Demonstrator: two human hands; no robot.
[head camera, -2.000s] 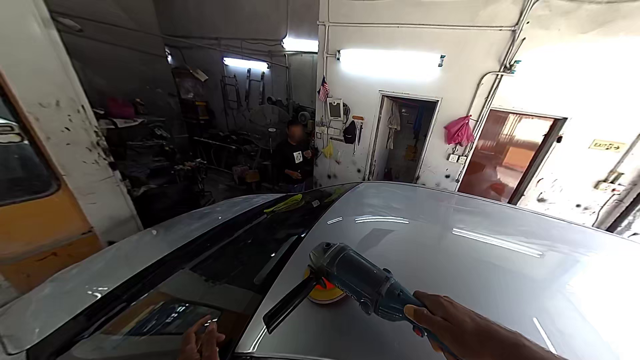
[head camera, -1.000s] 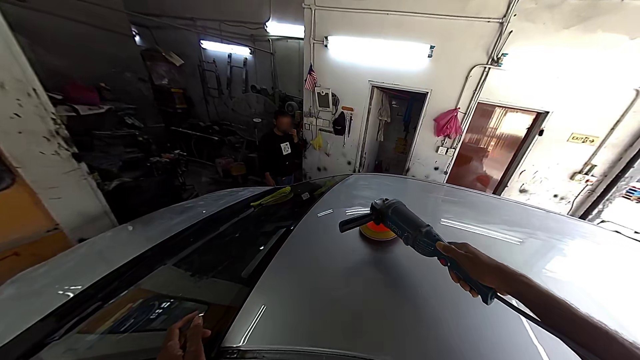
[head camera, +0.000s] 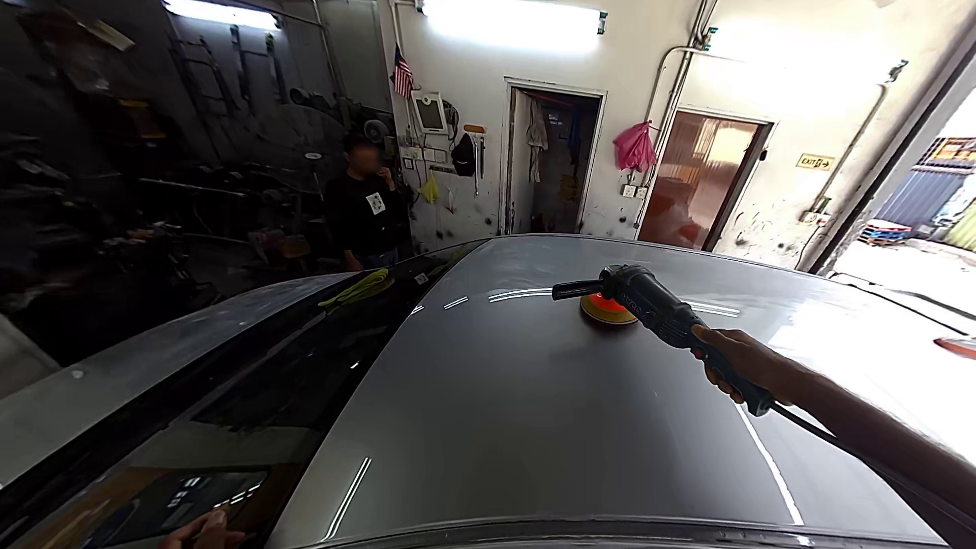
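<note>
My right hand (head camera: 732, 360) is closed around the rear handle of a corded rotary polisher (head camera: 656, 305). The polisher's round pad (head camera: 608, 309), orange and yellow, rests on the silver car roof (head camera: 503, 396). Its black side handle (head camera: 577, 290) points left, with no hand on it. At the bottom left, partly cut off by the frame edge, my left hand (head camera: 204, 531) is over the dark windshield (head camera: 252, 427), its fingers partly curled; whether it touches the glass or holds anything I cannot tell.
A yellow-green cloth (head camera: 358, 290) lies at the far base of the windshield, near the silver hood (head camera: 191, 328). Beyond the car stands a person (head camera: 370, 202) in a dark top. The polisher's cord (head camera: 820, 435) runs along my right forearm. A doorway (head camera: 555, 160) opens in the far wall.
My right hand has carried the polisher across the roof, away from the windshield edge and towards the far side. My left hand stays low at the windshield. The view has turned somewhat right.
</note>
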